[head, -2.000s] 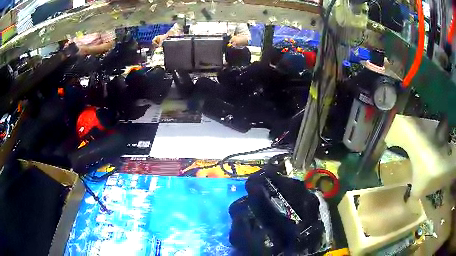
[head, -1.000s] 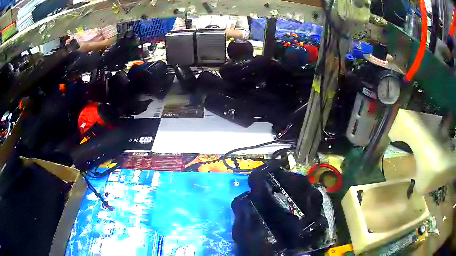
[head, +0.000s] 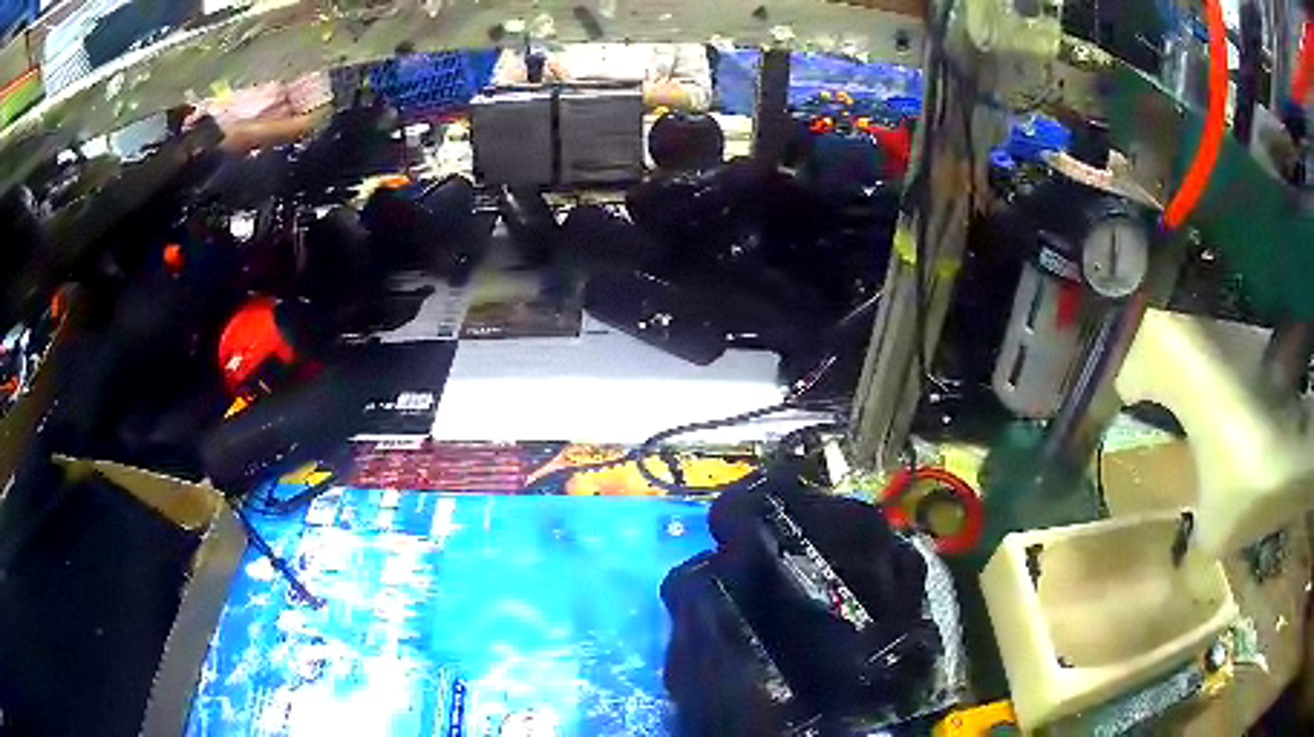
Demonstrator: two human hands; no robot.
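Neither my left hand nor my right hand is in the picture. Black product bodies (head: 814,605) lie in a heap on the right part of the shiny blue mat (head: 555,583). One has a narrow strip with pale lettering. A thin black cable end (head: 274,554) lies over the mat's left part. An open brown carton (head: 209,576) at the lower left holds a dark mass. A white sheet (head: 613,386) lies beyond the mat, with more dark pieces (head: 706,288) heaped behind it.
A post (head: 908,310) rises right of centre, with a red ring (head: 934,510) near its foot. A gauge (head: 1114,256), a cream fixture tray (head: 1117,612) and an orange hose (head: 1199,130) stand right. A red part (head: 257,346) lies left. A grey twin box (head: 559,138) stands behind; a person sits beyond.
The camera view shifts slightly. The person's hands beside the twin box two seconds ago no longer show there. The things on the bench near me stay in place.
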